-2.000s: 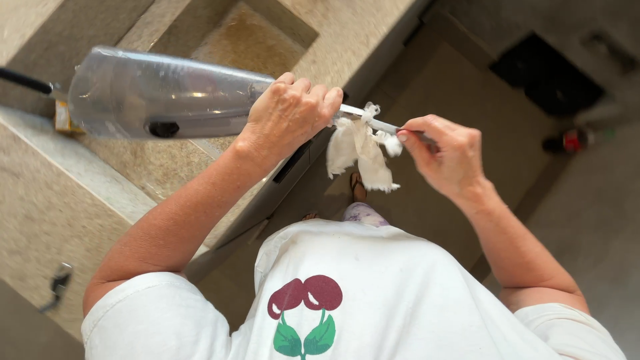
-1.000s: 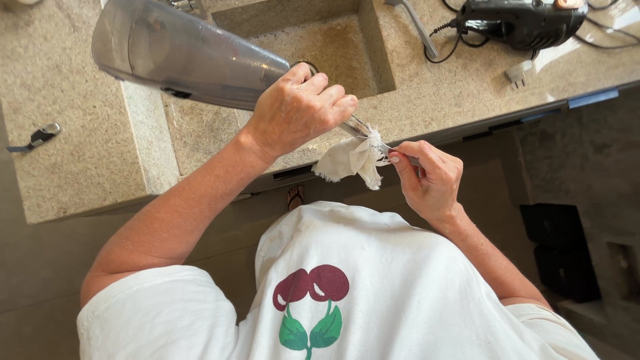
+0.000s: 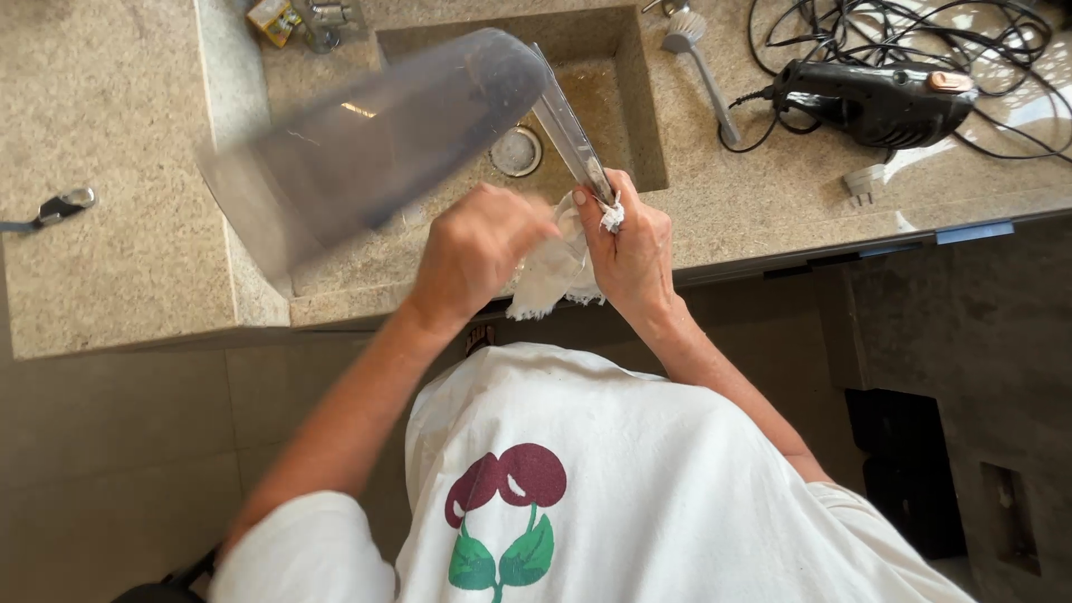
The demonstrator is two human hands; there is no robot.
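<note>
A translucent grey plastic part [image 3: 377,146], wide and tapering, blurred, is tilted over the counter and the sink's left side. From its right end a narrow clear strip-like piece [image 3: 574,130] slants down to my right hand [image 3: 628,251], which is closed around its lower end. A bit of white cloth shows there between thumb and strip. The rest of the frayed white cloth [image 3: 544,272] hangs between my hands. My left hand [image 3: 481,247], blurred, has its fingers curled at the cloth's edge; whether they grip it is not clear.
Behind lies a stone sink [image 3: 649,109] with a round drain [image 3: 515,151]. Right of it are a grey-handled brush [image 3: 712,88], a black handheld appliance [image 3: 875,105], a tangled cord and a plug [image 3: 863,184]. A small yellow box [image 3: 275,21] and a black-handled utensil [image 3: 63,205] lie left.
My left hand has left the narrow end of the grey part and is at the cloth. My right hand has closed around the clear strip. The grey part has turned and swung toward the sink.
</note>
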